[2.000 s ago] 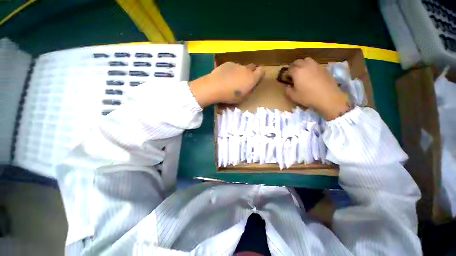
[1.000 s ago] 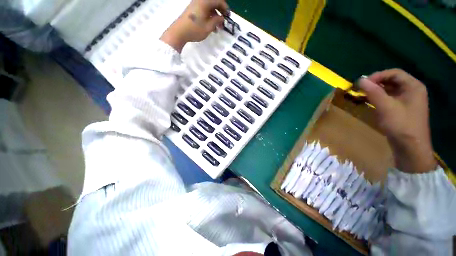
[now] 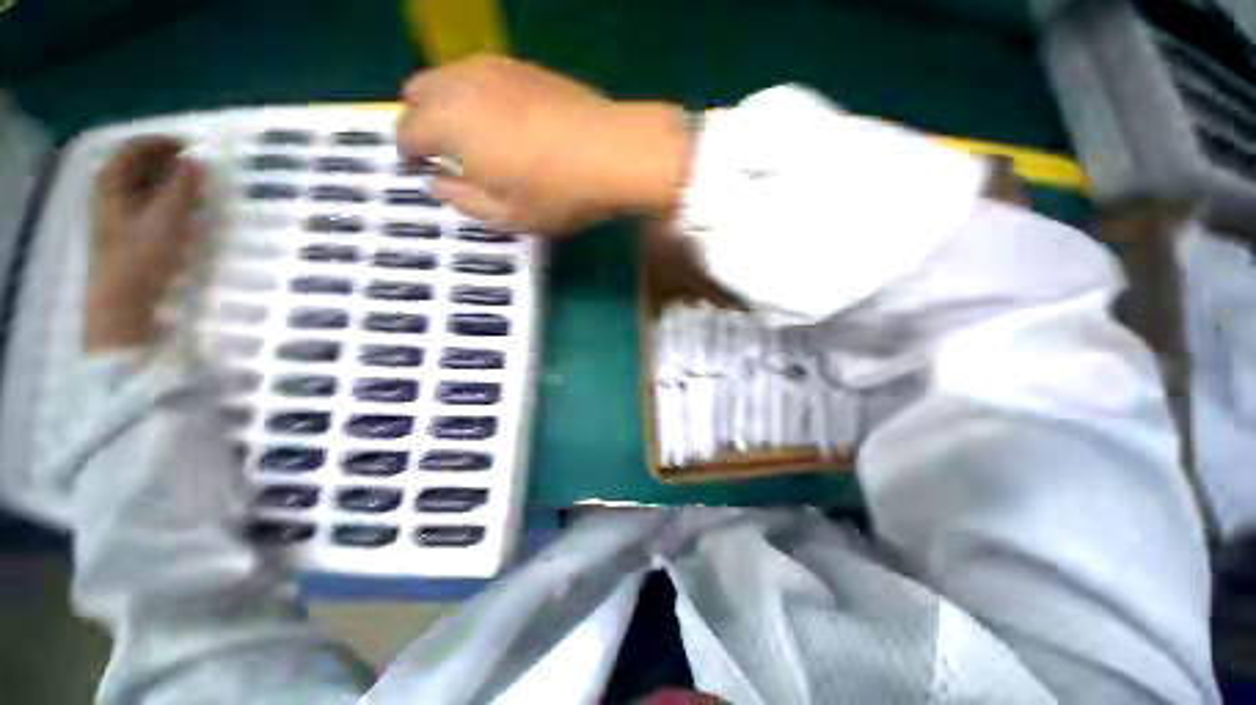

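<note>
A white slotted tray (image 3: 513,413) lies at the left, with rows of dark frame parts (image 3: 391,354) on edge in its slots. My left hand (image 3: 145,241) is blurred over the tray's left side. Something dark shows by its fingers, but I cannot tell whether it is a held part or shadow. My right hand (image 3: 517,145) reaches across to the tray's upper right, fingers curled down by the top rows. A small shiny bit shows at its fingertips; I cannot tell what it holds. A shallow carton (image 3: 751,468) holds tight rows of wrapped packets (image 3: 744,386), partly hidden by my right sleeve.
The carton and tray lie on a green bench (image 3: 585,400) with yellow edge strips (image 3: 1019,160). A deep carton with white sheets (image 3: 1226,358) stands at the right edge. A stacked light tray with dark parts (image 3: 1123,97) is at the upper right.
The view has turned back from the left. My right hand has moved from above the carton to the tray. My left hand has moved from the tray's top to its left part.
</note>
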